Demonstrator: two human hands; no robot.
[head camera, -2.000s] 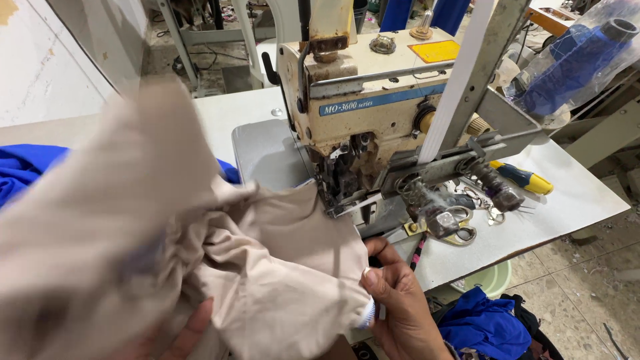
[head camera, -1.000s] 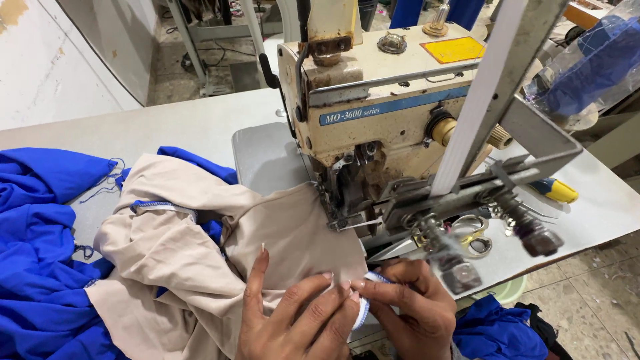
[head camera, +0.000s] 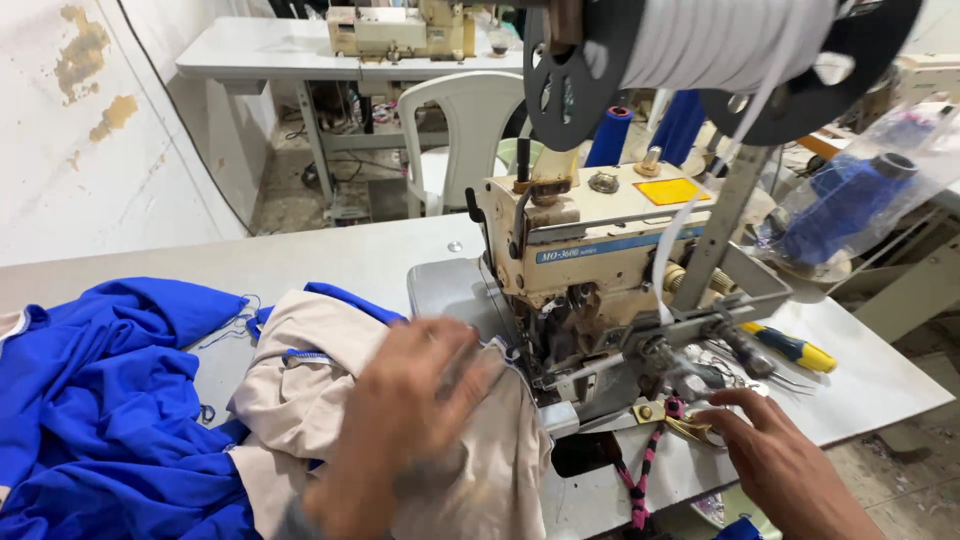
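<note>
An overlock sewing machine (head camera: 615, 247) stands on the white table, with beige fabric (head camera: 510, 435) lying up against its needle area. Blurred by motion, my left hand (head camera: 409, 420) is over that fabric; whether it grips anything cannot be told. My right hand (head camera: 780, 457) is at the lower right, its fingers parted beside gold-handled scissors (head camera: 694, 429); contact with them is unclear. A pink-and-black braided cord (head camera: 643, 480) runs down from near the scissors. White elastic tape (head camera: 667, 259) comes down from a large reel (head camera: 720, 45) to the machine's feeder.
Blue fabric (head camera: 112, 375) is heaped on the left of the table. A yellow-and-dark screwdriver (head camera: 795, 349) lies behind the feeder. Blue thread cones (head camera: 611, 139) stand behind the machine. A white plastic chair (head camera: 461, 142) and another sewing machine (head camera: 401, 31) are farther back.
My right hand has left the fabric edge and moved right to the scissors. My left hand is now raised and blurred over the fabric. The view has tilted up, showing the reel.
</note>
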